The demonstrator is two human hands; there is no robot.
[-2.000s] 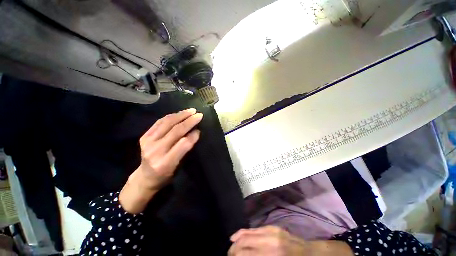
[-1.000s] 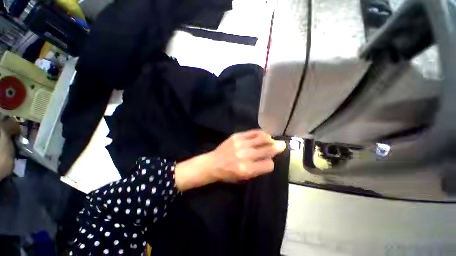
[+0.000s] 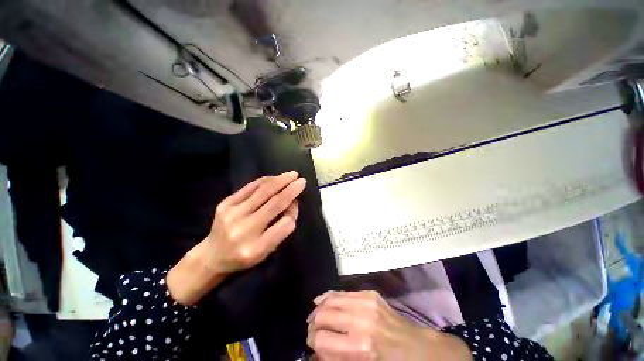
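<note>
A black garment (image 3: 134,190) lies heaped left of the sewing machine head (image 3: 78,49) and runs under it, with its straight right edge toward the lap. My left hand (image 3: 251,229) lies palm down on the cloth just below the ribbed tension knob (image 3: 308,135), its fingers extended and pressing on the cloth. My right hand (image 3: 360,328) has its fingers curled on the cloth's edge near the lap, at the bottom of the picture. The needle and presser foot are hidden behind the head and knob.
The pale machine bed (image 3: 416,208) with a printed scale is to the right. Below it are mauve cloth (image 3: 427,292), black strips (image 3: 472,285) and a white-edged bin (image 3: 565,278). A blue object (image 3: 625,282) is at the far right.
The view turned left a second ago, with my right hand out of sight, and is back on the machine. My left hand has moved from the head's lower edge to lower on the cloth.
</note>
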